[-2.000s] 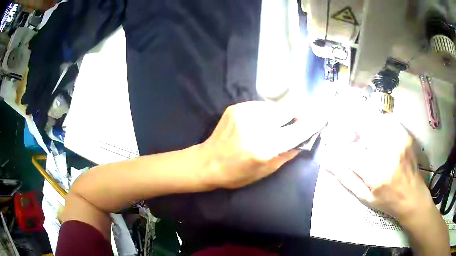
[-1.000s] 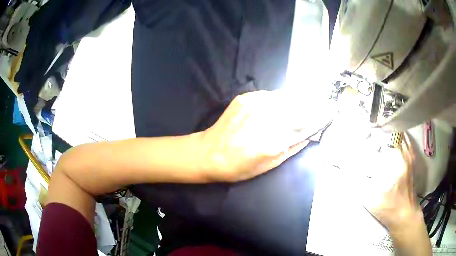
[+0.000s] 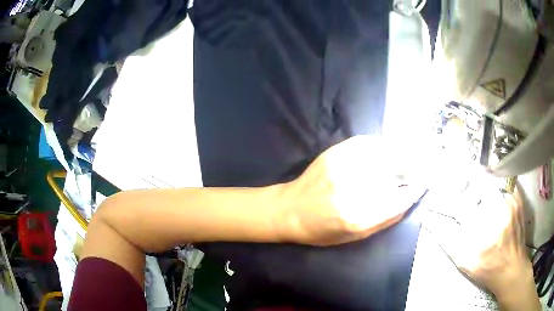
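A long dark cloth panel (image 3: 261,115) lies on the white table and runs down over its front edge. My left hand (image 3: 349,194) lies on the panel's right part, fingers pointing right toward the needle area; its fingertips are lost in glare. My right hand (image 3: 492,234) is right of the panel, below the machine head, with its fingers also washed out by the light. Whether either hand grips cloth cannot be made out. The cream-white sewing machine (image 3: 471,54) stands at the upper right; its needle and presser foot are hidden in glare.
A dark cloth heap (image 3: 91,54) lies at the far left. Pink-red snips (image 3: 544,182) lie at the right edge, above black looped handles or cords (image 3: 545,267). A yellow curved bar (image 3: 65,200), white scraps and a red object (image 3: 36,245) are at lower left.
The machine head came lower and further into view over the first second. Since then, the whole view has shifted, with panel, hands and machine all further right. Both hands stay near the needle area.
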